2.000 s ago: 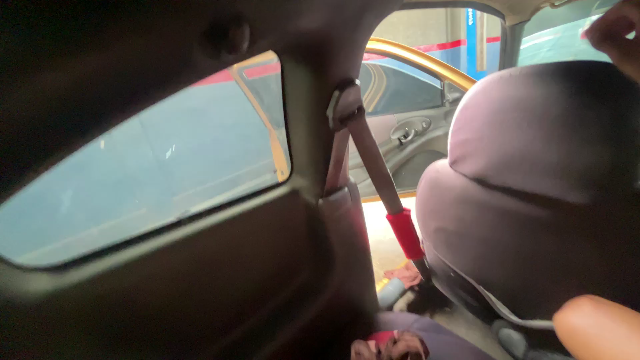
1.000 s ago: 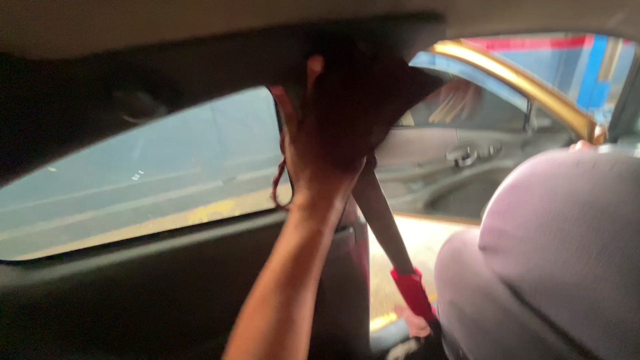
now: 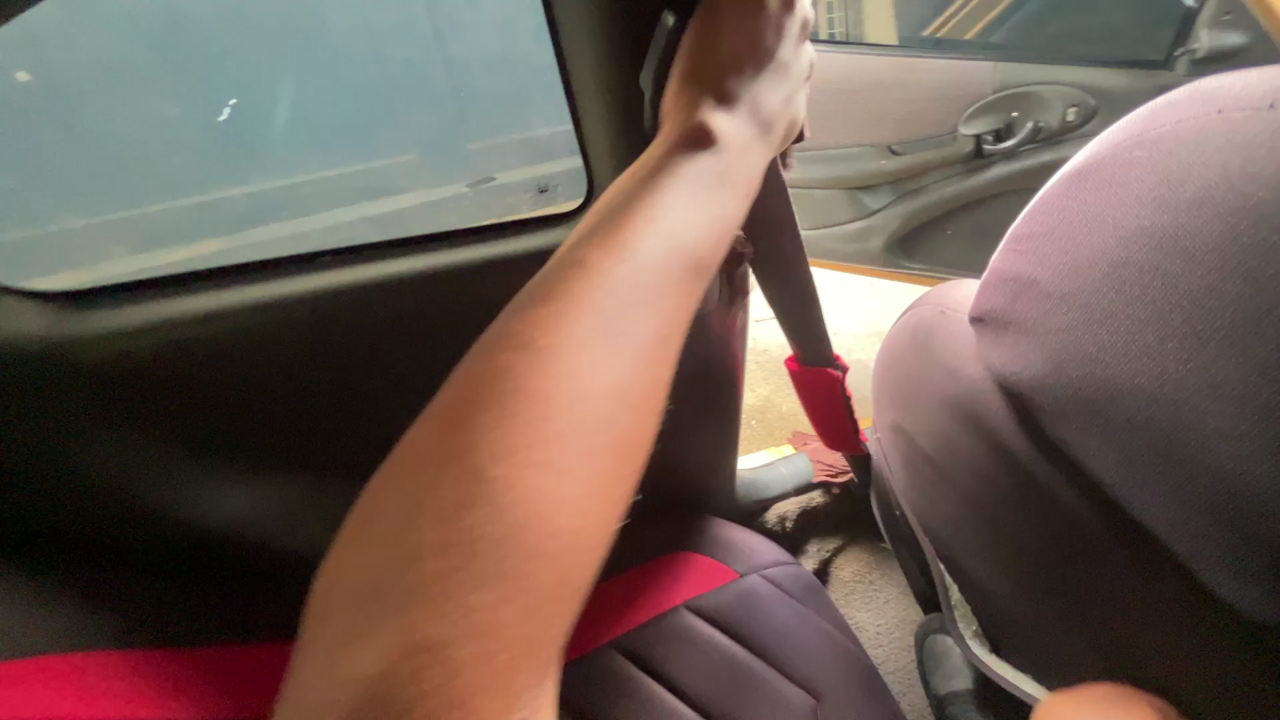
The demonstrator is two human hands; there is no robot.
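Note:
My left hand (image 3: 740, 70) is raised at the door pillar, at the top of the view, with its fingers curled. Bits of a dark red cloth (image 3: 795, 150) show at its lower edge, beside the seat belt (image 3: 790, 260); the palm and most of the cloth are hidden. The belt slants down from behind the hand and carries a red sleeve (image 3: 825, 405). My forearm crosses the middle of the view. A bit of skin shows at the bottom right edge, but I cannot tell which body part it is; my right hand is not plainly seen.
A grey fabric front seat (image 3: 1130, 350) fills the right. Below lies a black and red rear seat (image 3: 720, 630). The side window (image 3: 300, 130) and dark trim are at left. Beyond the pillar stands an open front door (image 3: 900, 150). A crumpled reddish thing (image 3: 825, 460) lies by the sill.
Two seconds ago no hand was at the pillar. One second ago my left hand was up there, seen from farther back, with its fingers spread. The view has moved closer and lower.

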